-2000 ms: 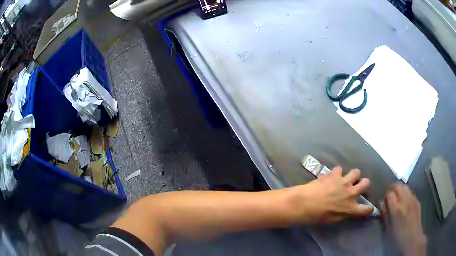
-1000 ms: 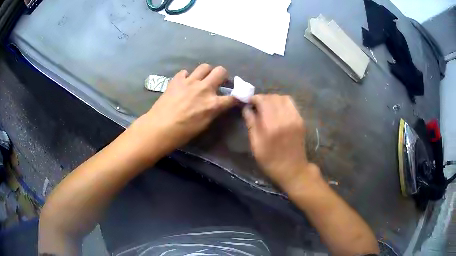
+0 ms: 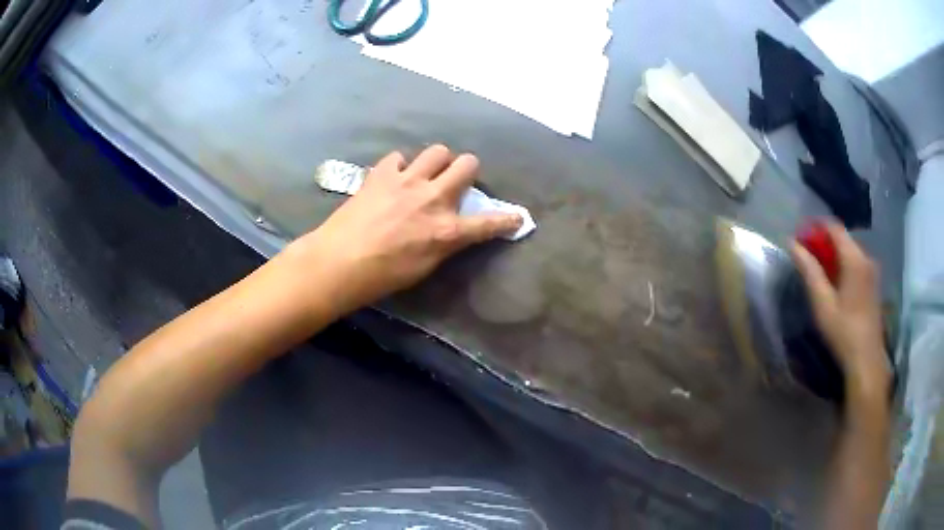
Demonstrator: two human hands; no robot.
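Note:
A pale fabric piece (image 3: 495, 212) lies folded around the narrow template on the grey table. The template's rounded, marked end (image 3: 340, 176) sticks out to the left of my left hand. My left hand (image 3: 422, 212) presses the fabric and template flat, with the thumb near the fabric's right end; the middle part is hidden under the hand. My right hand (image 3: 844, 290) is blurred and holds the electric iron (image 3: 766, 295) by its red handle, at the right of the table, apart from the fabric.
White cut pieces (image 3: 518, 57) lie at the far side with green-handled scissors (image 3: 393, 23) at their left edge. A tan stack of spare pieces (image 3: 704, 129) and black fabric scraps (image 3: 823, 135) lie far right. The table's near edge (image 3: 476, 362) runs in front of me.
My right hand has left the fabric's end, moved right and taken hold of the iron, which has shifted left. The fabric's raised end now lies flat under my left thumb.

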